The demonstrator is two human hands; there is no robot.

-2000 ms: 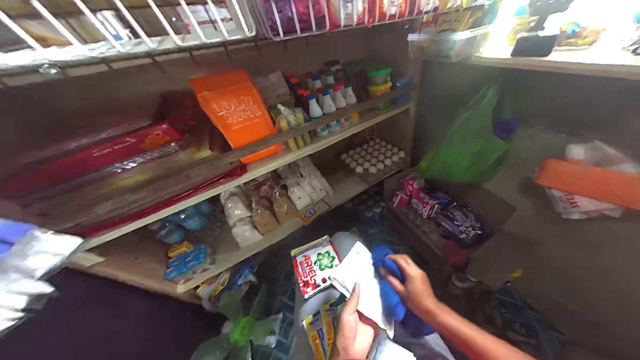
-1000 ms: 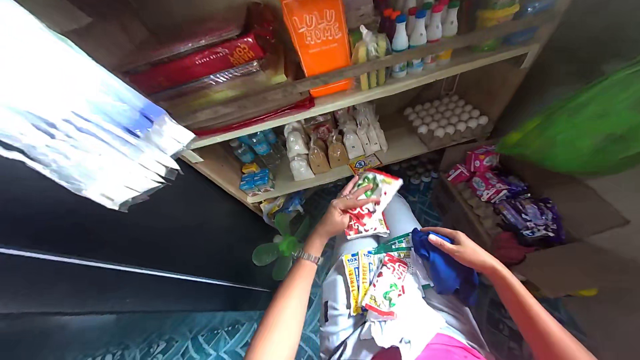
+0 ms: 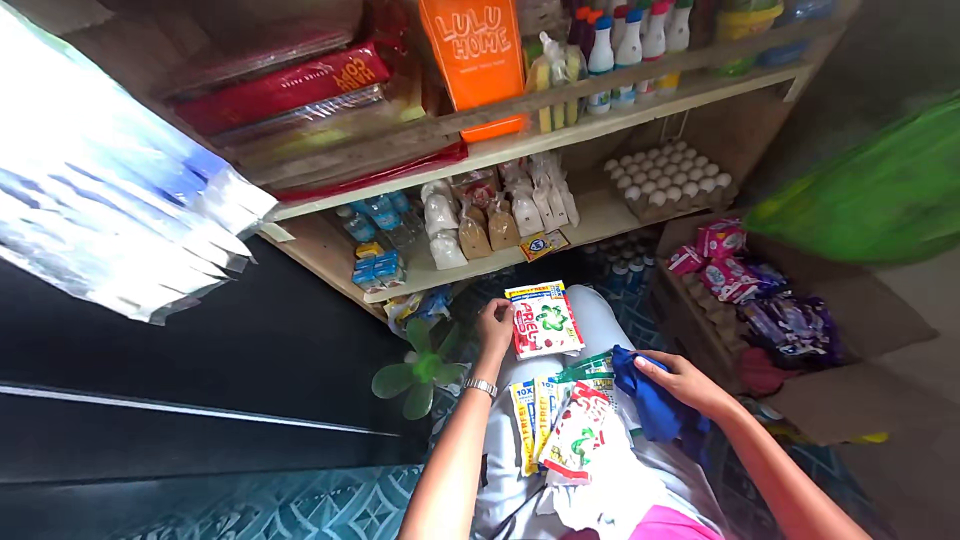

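My left hand [image 3: 496,328] is at the left edge of a stack of Ariel detergent sachets [image 3: 546,321] resting on my knee; whether its fingers grip the stack is unclear. A blue cloth [image 3: 651,401] hangs from my right hand [image 3: 679,379], bunched under the fingers. On my lap between the hands lie another Ariel sachet [image 3: 581,431], tilted, some yellow and white detergent strips [image 3: 534,420] and a green packet [image 3: 589,367], partly covered by the cloth.
Wooden shelves [image 3: 615,124] ahead hold bottles, bagged powders and a tray of eggs [image 3: 667,176]. A cardboard box [image 3: 847,405] with packets stands right, below a green plastic bag [image 3: 870,187]. White packs [image 3: 112,165] hang at upper left. A plant [image 3: 425,367] is left of my knees.
One second ago my left hand held an Ariel sachet tilted above my knee; now the stack lies flat there with my hand at its left edge. The blue cloth stays in my right hand.
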